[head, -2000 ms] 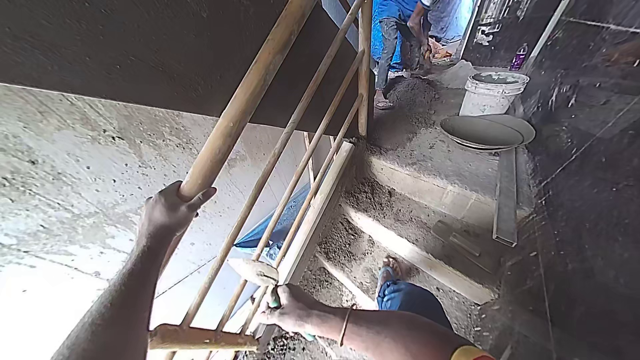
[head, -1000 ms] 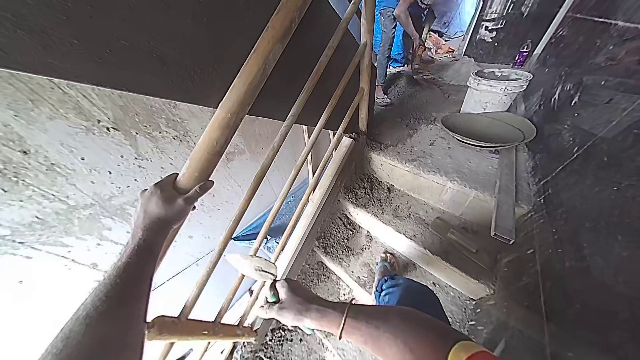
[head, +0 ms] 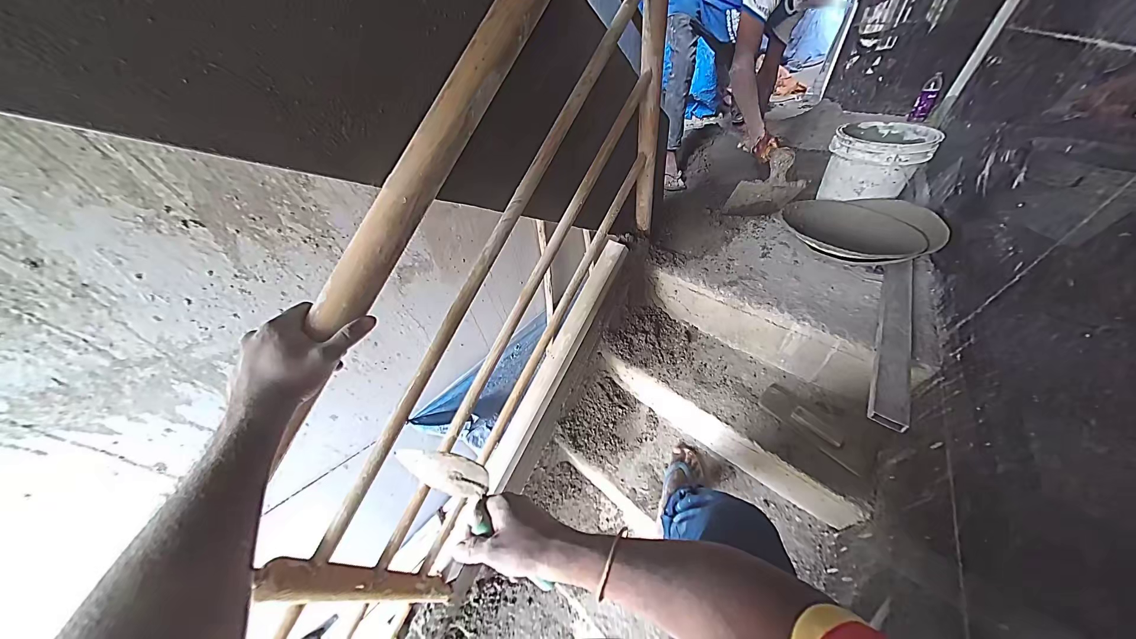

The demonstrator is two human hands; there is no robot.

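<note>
My left hand is closed around the thick handrail of a stair railing, at the left of the view. Low in the middle, my right hand grips the green handle of a trowel. The trowel's pale, mortar-coated blade points left, over the thin bars of the railing. Whether the blade touches a bar, I cannot tell. Below the handrail, a stone edging runs beside the bars. My foot in a sandal rests on a stair with rough mortar.
Steps with pale risers climb ahead. On the landing stand a white bucket and a shallow round pan; a metal straightedge leans down over the steps. A wooden float lies on a tread. Another person bends over mortar with a tool.
The other person's arm has come down to the landing floor, with a broad-bladed tool now visible there. My two hands keep nearly the same places on the rail and the trowel.
</note>
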